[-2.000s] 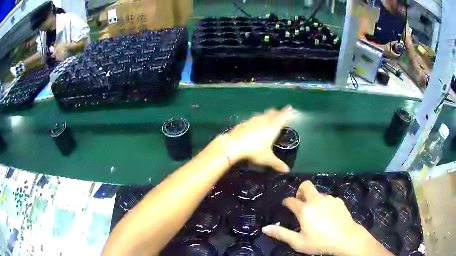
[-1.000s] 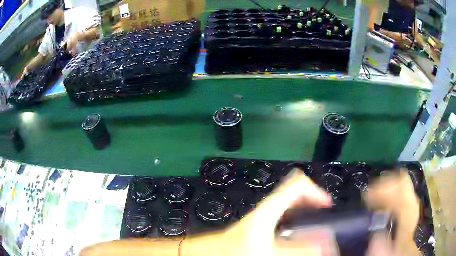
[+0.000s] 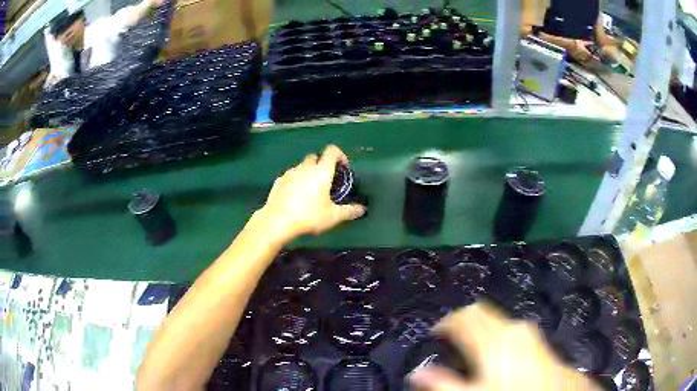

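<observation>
My left hand reaches over the green conveyor belt, its fingers and thumb around a black cylindrical unit, tilted and partly hidden by the hand. My right hand is blurred, low over the black blister tray; the dark area between its thumb and fingers does not show whether it holds anything. The tray has rows of round pockets. Two more units stand upright on the belt to the right, one near the middle and one farther right. Another unit stands at left.
Across the belt are stacked trays and a tray of small parts. A person handles a tray at the far left; another's arms show at upper right. A white post and clear bottle are at right. Printed sheets lie at left.
The black unit between both hands over the tray a second ago is no longer seen there. My left hand has moved up and left to a unit on the belt. The person at left has raised a tray.
</observation>
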